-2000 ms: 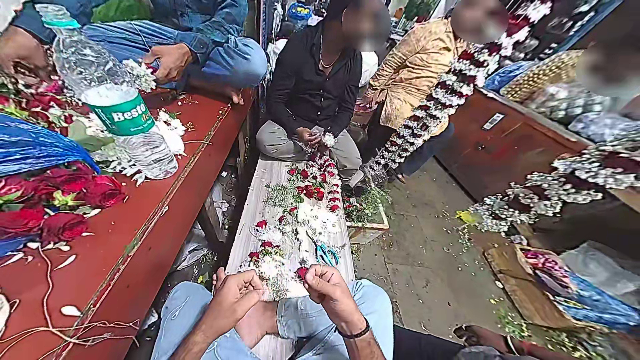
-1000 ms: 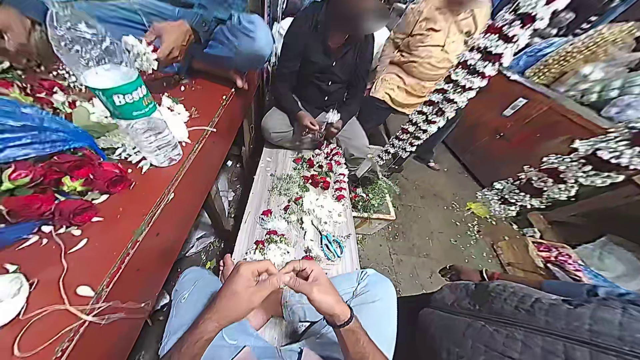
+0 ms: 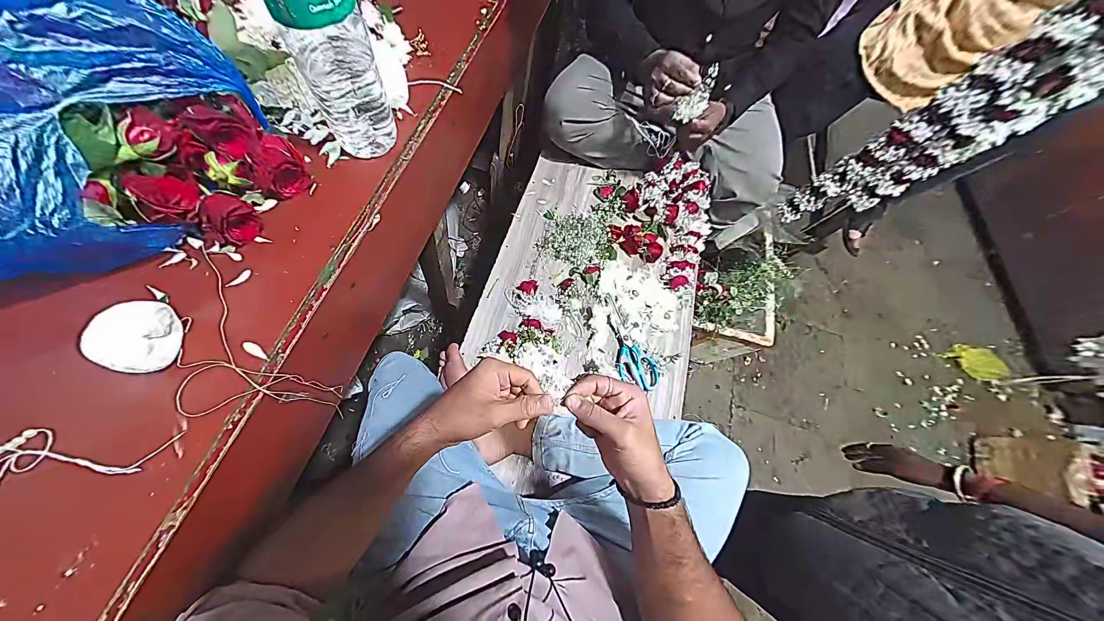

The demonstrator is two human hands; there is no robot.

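Observation:
My left hand [image 3: 500,397] and my right hand [image 3: 608,414] meet above my lap, thumbs and index fingertips pinched close together. Something tiny and pale shows between the fingertips; it is too small to name, and which hand holds it cannot be told. Just beyond them, white flowers [image 3: 642,297] and red roses [image 3: 636,241] lie on a pale wooden board [image 3: 509,259]. Scissors with blue handles [image 3: 636,366] rest on the board near my right hand. Green sprigs with tiny blooms [image 3: 578,237] lie farther up the board.
At left, a red table [image 3: 285,250] bears roses in blue plastic [image 3: 112,78], a water bottle [image 3: 345,95], a white ball [image 3: 132,336] and loose thread [image 3: 233,371]. Another person's hands [image 3: 681,90] hold white flowers beyond the board. A garland [image 3: 940,129] hangs at right.
My hands were apart two seconds ago, with a red flower at the right fingertips; now they are together and that flower no longer shows there. The view has tilted down.

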